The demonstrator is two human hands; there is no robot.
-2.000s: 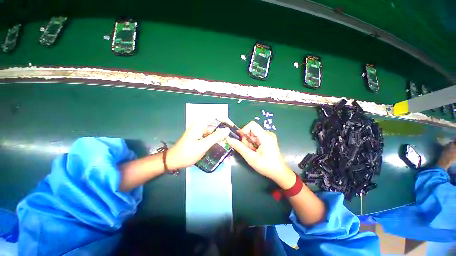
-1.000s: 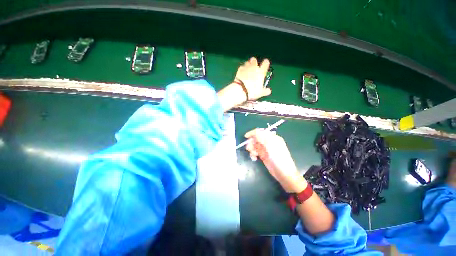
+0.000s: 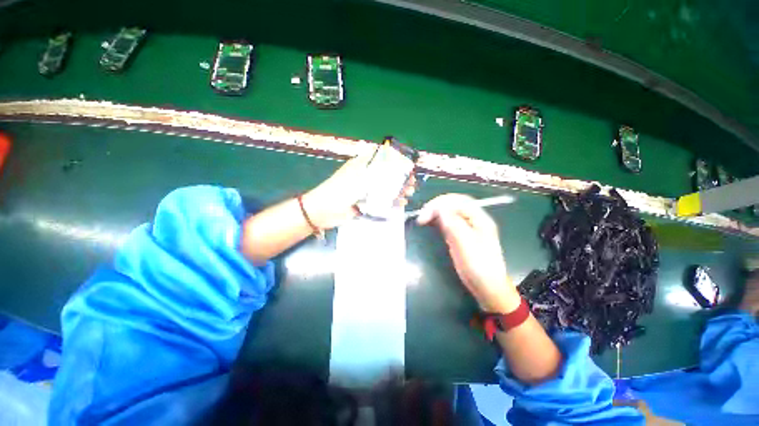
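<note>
My left hand (image 3: 339, 198) holds a phone unit (image 3: 389, 176) tilted up over the top end of the pale sheet (image 3: 368, 308). The phone's lit face looks whitish and washed out, with a dark edge at its top. My right hand (image 3: 466, 237) is just right of the phone and holds a thin pale stick, tweezers-like (image 3: 498, 200), like a pen. One end of the stick points at the phone's lower edge; whether it touches cannot be told. The fingers behind the phone are partly hidden.
A big heap of black plastic parts (image 3: 601, 262) lies right of my right hand. Beyond the worn cream strip (image 3: 250, 131), the green belt carries several open phones (image 3: 325, 81) with small white bits beside them. A phone (image 3: 703, 285) and another person's blue sleeve (image 3: 732, 341) are at far right.
My left hand has come back from the belt with a phone unit and holds it over the sheet. My right hand keeps the stick, now beside the phone.
</note>
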